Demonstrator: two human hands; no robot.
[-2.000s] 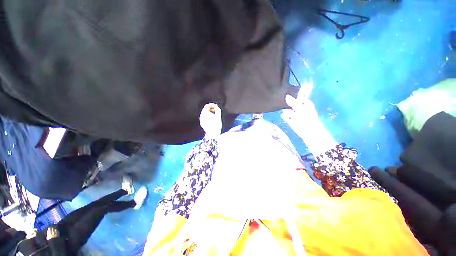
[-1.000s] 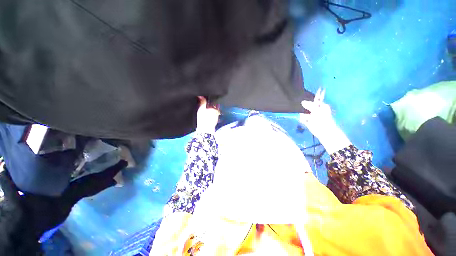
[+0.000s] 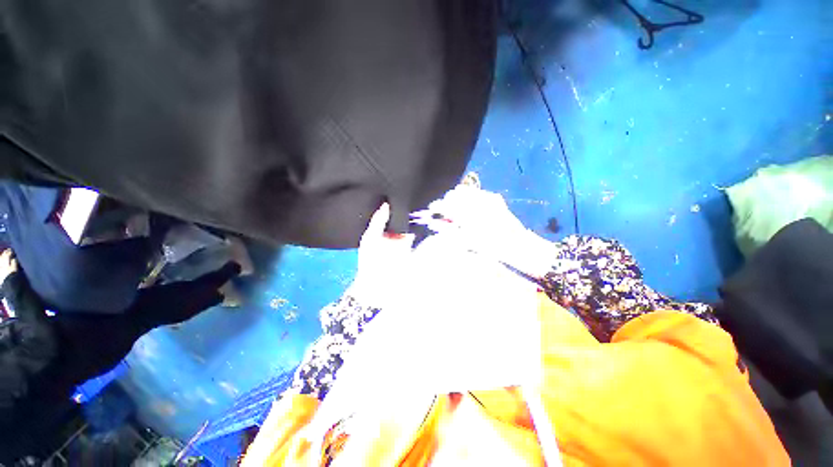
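Observation:
A large black coat fills the upper left and centre, its lower edge hanging in front of me. My left hand is overexposed and pinches this edge, with a small reddish spot between the fingers. My right hand, also washed out, is just right of the left one, at the edge. Small pale points, which look like thread snips, stick out of it toward the left hand. Glare hides the finger details.
The blue floor has scattered threads and a black hanger. A thin dark cord curves down right of the coat. Pale green cloth and dark garments lie at right. A person in dark clothing and a blue crate are lower left.
My right hand has let go of the coat's right corner and moved left, close to my left hand. The coat's right side has shifted left. My left hand stays at the edge.

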